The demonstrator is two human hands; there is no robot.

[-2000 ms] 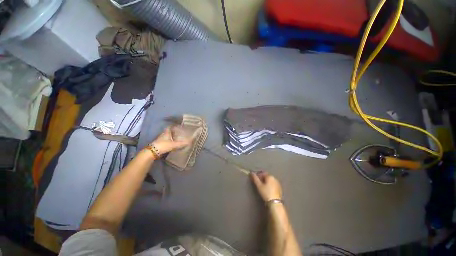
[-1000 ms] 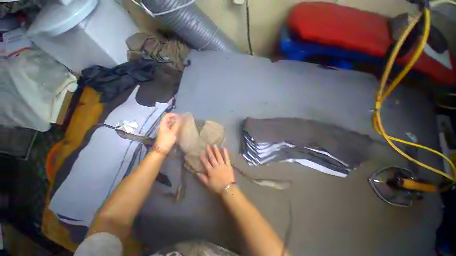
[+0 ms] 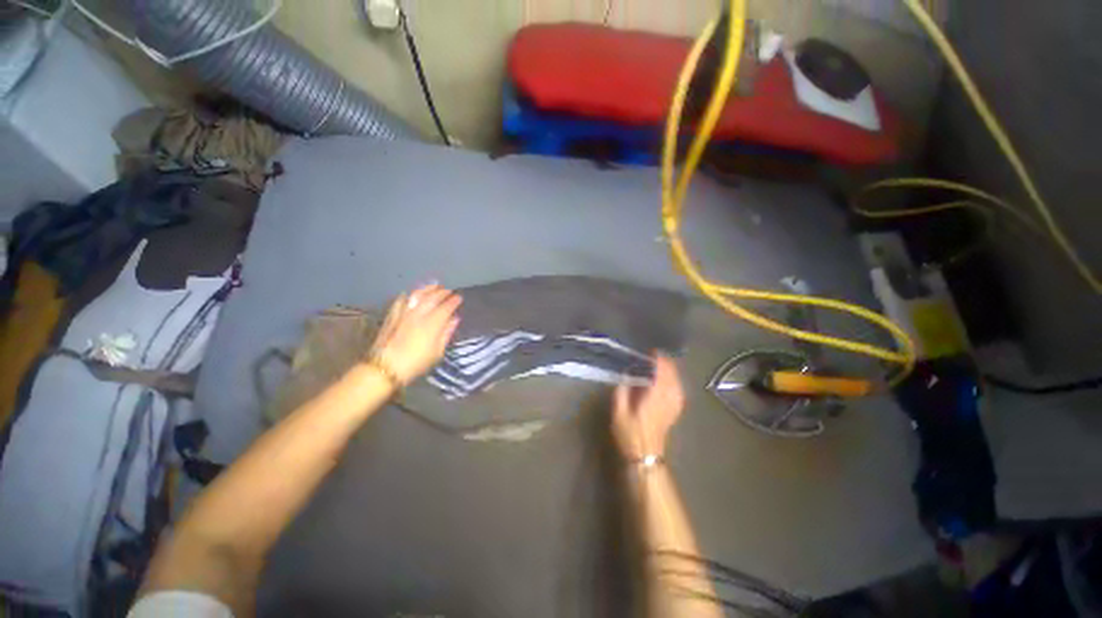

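Note:
The stack of curved bands [image 3: 568, 304], dark grey with repeated white edges, lies mid-table. My left hand [image 3: 417, 332] is over its left end, fingers on the bands. My right hand [image 3: 649, 408] has its fingers at the lower right end, on the white edge. Both hands hold the stack by its ends; the thumbs are not clear. The bundle of small taupe pieces [image 3: 332, 348] lies left of the stack, partly behind my left hand and forearm. A thin tie strip [image 3: 505, 430] trails from it to the right on the cloth.
The steam iron [image 3: 773, 389] rests at the right of the grey table [image 3: 363, 205]. The yellow hose [image 3: 686, 181] hangs over the table in a loop. A large tied bundle [image 3: 73, 410] lies at the left edge. A red padded board [image 3: 628, 79] stands behind.
Both hands have left the small taupe bundle and moved right to the curved band stack. The view has swung right, so the table things appear further left.

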